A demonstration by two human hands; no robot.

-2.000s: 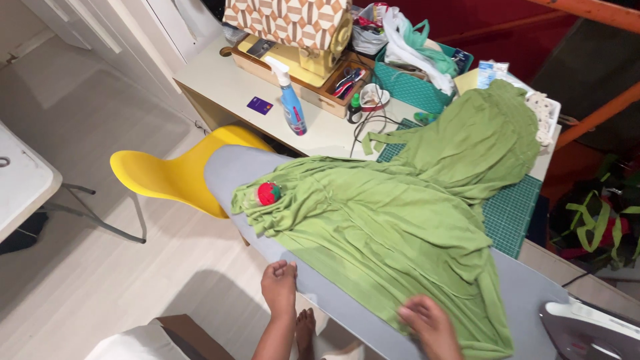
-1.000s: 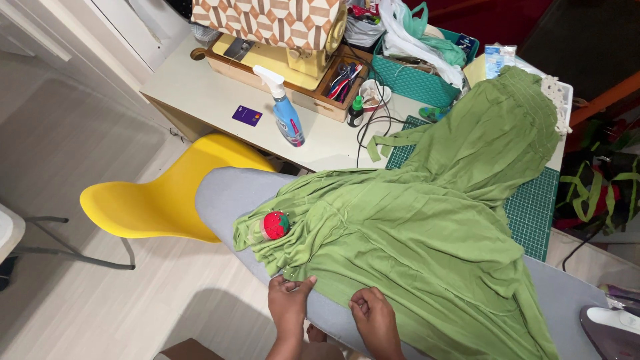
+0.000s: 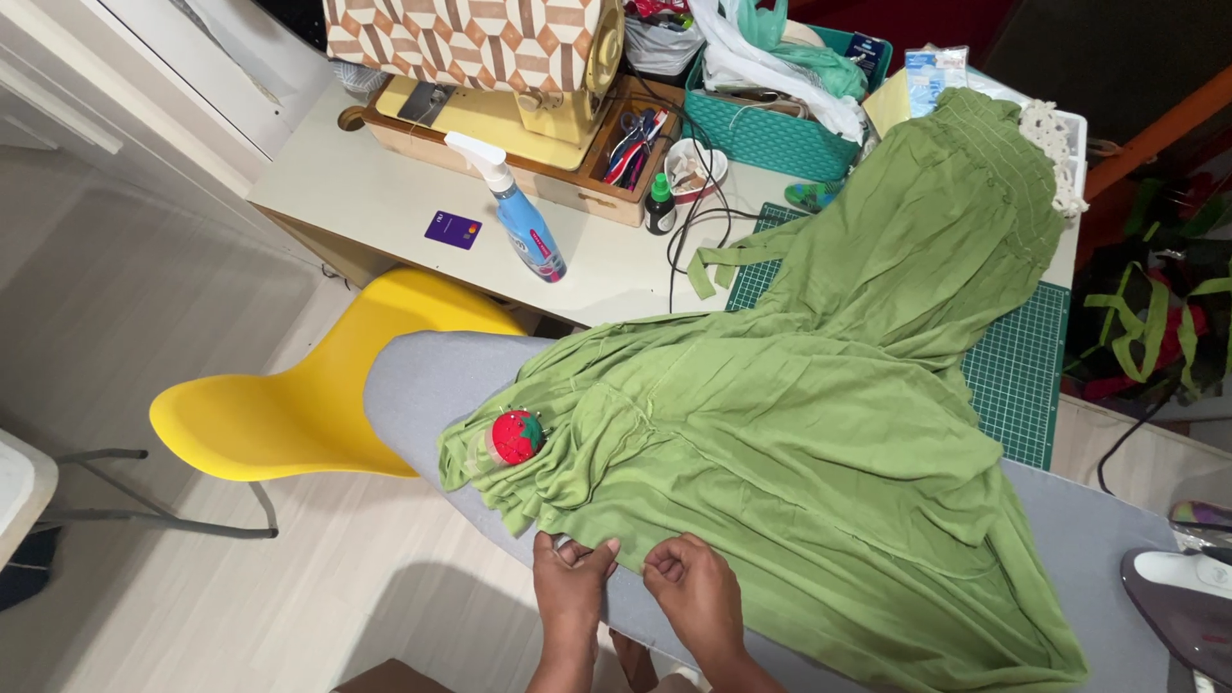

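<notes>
A green gathered fabric garment point(image 3: 770, 433) lies spread over a grey ironing board point(image 3: 433, 371), its upper part reaching onto the desk. My left hand point(image 3: 570, 587) pinches the garment's near edge between thumb and fingers. Just to its right, my right hand point(image 3: 695, 587) is at the same edge with thumb and fingertips together; whether cloth or something small is between them cannot be seen. A red tomato pincushion point(image 3: 517, 437) with pins rests on the cloth, up and left of my hands. A steam iron point(image 3: 1179, 606) stands at the board's right end.
The desk point(image 3: 606, 279) holds a covered sewing machine point(image 3: 558, 106), a blue spray bottle point(image 3: 529, 231), a purple card point(image 3: 453, 230), a small green-capped bottle point(image 3: 660, 204), a teal basket point(image 3: 770, 135) and a green cutting mat point(image 3: 1022, 375). A yellow chair point(image 3: 279, 414) stands left of the board.
My left hand, above the board's near edge two seconds ago, is now on the garment's hem. My right hand has moved left along the near side, close to the left one.
</notes>
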